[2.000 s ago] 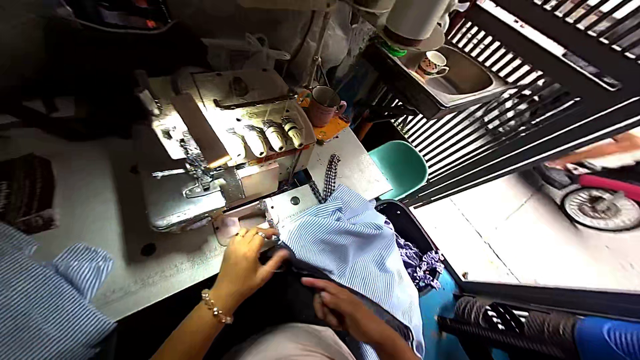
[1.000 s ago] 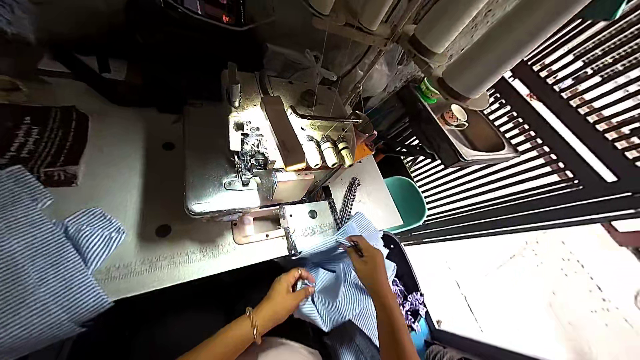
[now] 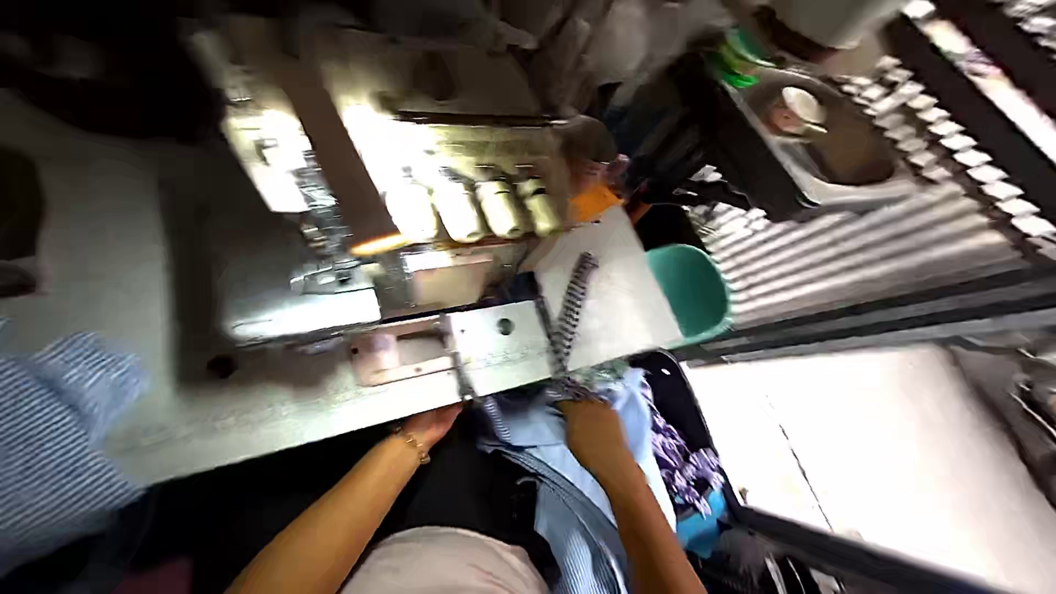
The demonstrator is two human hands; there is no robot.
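Note:
Below the front edge of the sewing table, my left hand (image 3: 436,422) is partly hidden under the edge, a bracelet on its wrist; what its fingers touch cannot be seen. My right hand (image 3: 584,411) is at the table edge, over light blue striped cloth (image 3: 569,503) that hangs down beside my lap. Its fingers are blurred and partly covered by cloth and a black-and-white checked strip (image 3: 573,305). An industrial sewing machine (image 3: 305,272) with several cream thread knobs (image 3: 499,206) stands lit behind the hands.
More striped cloth (image 3: 58,429) lies on the table (image 3: 272,421) at left. On the right are a green plastic bin (image 3: 691,289), a sink (image 3: 858,148) with a cup (image 3: 797,112), and a black container with purple patterned cloth (image 3: 681,462). A metal grille (image 3: 858,239) stands beyond.
Both hands have gone down to the table edge, the left partly beneath it. A second ago they were in view on the striped cloth. The view has shifted and blurred.

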